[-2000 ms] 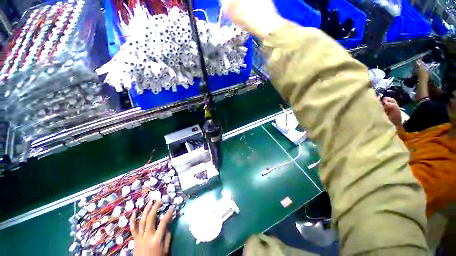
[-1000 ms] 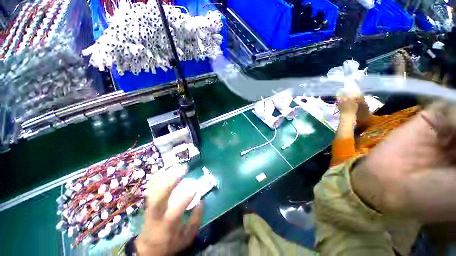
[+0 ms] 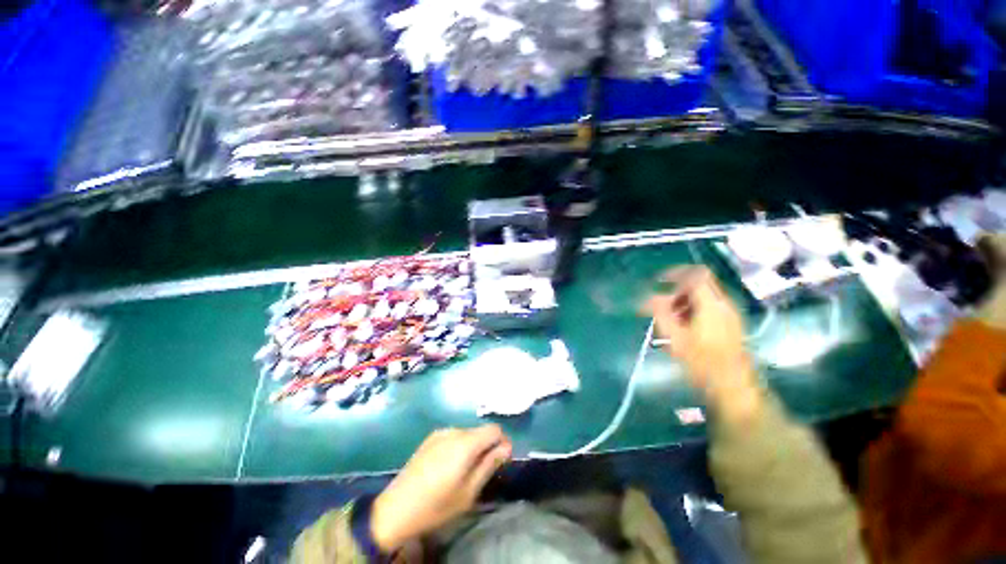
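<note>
A white cable (image 3: 621,415) curves between my two hands above the front of the bench. My left hand (image 3: 447,479) is at the bench's front edge, fingers pinched at one end of the cable. My right hand (image 3: 701,325), blurred, is raised over the bench with its fingers closed at the other end. A white plastic housing (image 3: 507,380) lies on the green bench (image 3: 166,386) between my hands, overexposed, its neck to the right. A pile of small motors (image 3: 370,331) with red wires lies left of the housing.
The screw feeder (image 3: 513,259) stands behind the housing, with the dark electric screwdriver (image 3: 574,204) hanging beside it. White housings (image 3: 789,253) stand at the right. Another person's orange sleeve (image 3: 938,408) is at far right. Blue bins (image 3: 552,108) line the rack above.
The view has turned left. My left hand has moved from above the housing to the bench's front edge. My right hand has come in from the far right, and the cable now spans both hands.
</note>
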